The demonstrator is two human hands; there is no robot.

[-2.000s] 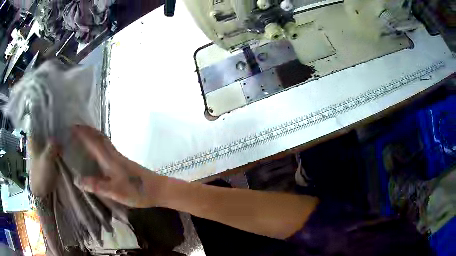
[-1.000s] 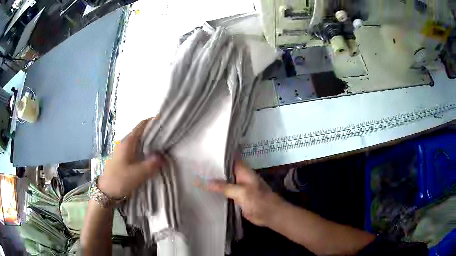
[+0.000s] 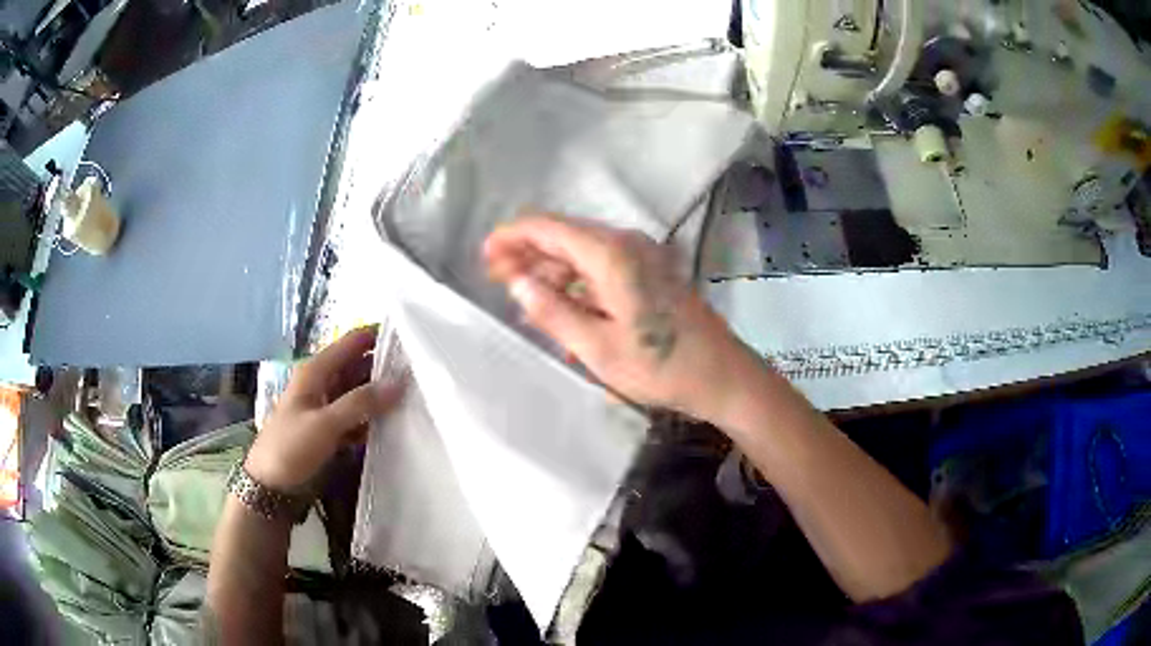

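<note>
A stack of grey cut pieces point(image 3: 530, 429) lies over the front edge of the white table, its lower part hanging and folded to a point. My left hand point(image 3: 331, 410), with a bracelet at the wrist, grips the stack's left edge; some fingers are hidden behind the cloth. My right hand point(image 3: 619, 309) is over the middle of the stack, fingers curved and slightly blurred, with a gap by the thumb and no cloth seen in it. The cream sewing machine point(image 3: 820, 63) stands to the right, and the stack's right corner reaches its steel needle plate point(image 3: 827, 240).
A dark grey board point(image 3: 202, 189) adjoins the table at left, with a small cream bottle and cord point(image 3: 91, 217) on it. Light green tied bundles point(image 3: 196, 505) are heaped at lower left. Blue crates point(image 3: 1092, 467) stand at lower right. A printed ruler strip point(image 3: 947, 347) runs along the table edge.
The grey pieces, bunched in long folds before, now lie flatter and spread out. My right hand has moved from their right edge up over the middle. My left hand stays at the left edge.
</note>
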